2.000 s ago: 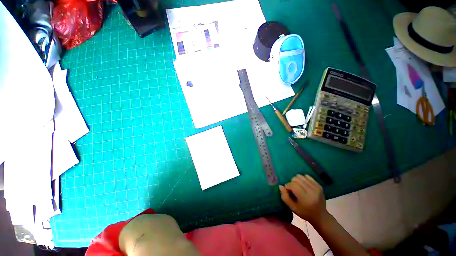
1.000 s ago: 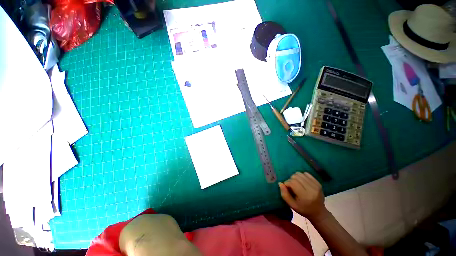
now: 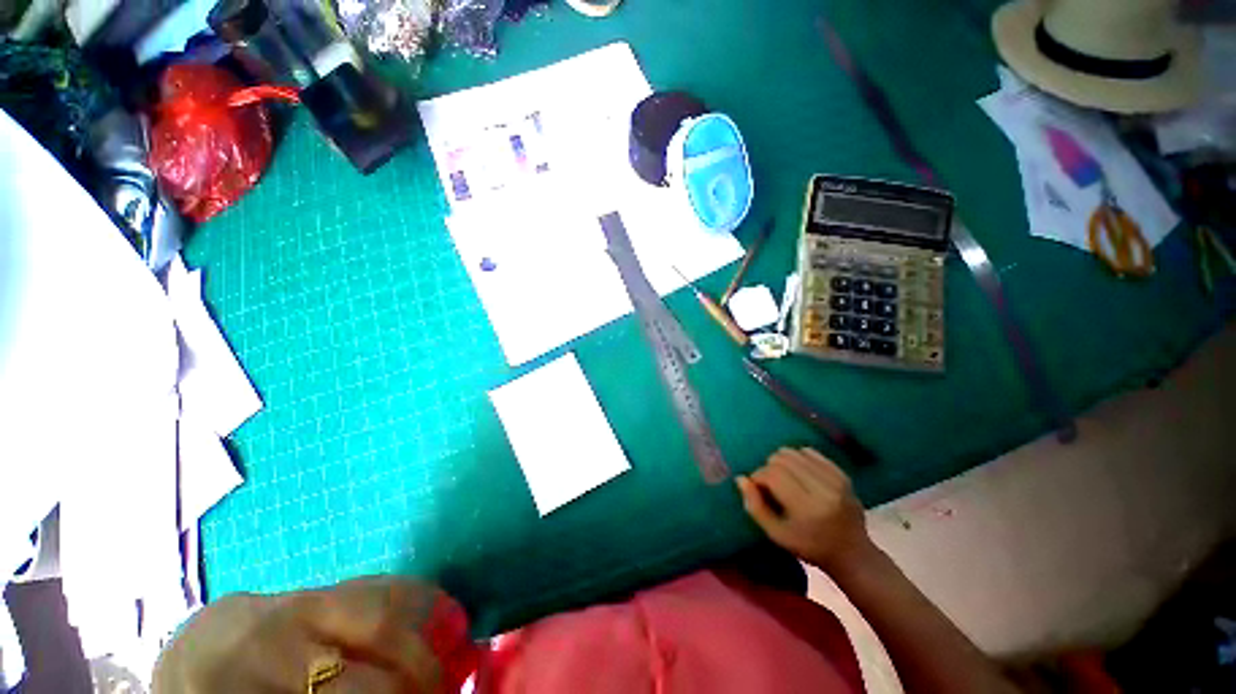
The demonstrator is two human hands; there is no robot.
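Note:
A plain white card (image 3: 560, 433) lies flat on the green gridded mat, untouched. My right hand (image 3: 802, 506) rests at the mat's near edge, right of the card, with its fingers curled. Whether it holds anything thin is hidden. Of my left side, only a blurred arm shows at the bottom left; my left hand cannot be made out. Two overlapping steel rulers (image 3: 674, 380) lie between the card and my right hand. A dark slim stick (image 3: 809, 412) lies just beyond my right hand.
Printed sheets (image 3: 542, 298) carry a round dark object (image 3: 660, 132) and a light blue oval case (image 3: 713, 176). A calculator (image 3: 872, 278), a wooden-handled awl (image 3: 723, 321), orange-handled scissors (image 3: 1120, 244), a hat (image 3: 1101, 61), a red bag (image 3: 210, 143) and white paper stacks (image 3: 81, 393) lie around.
The view has shifted and turned, so more shows at the far left. My left arm looks different and more blurred at the bottom left. The card and tools keep their places on the mat.

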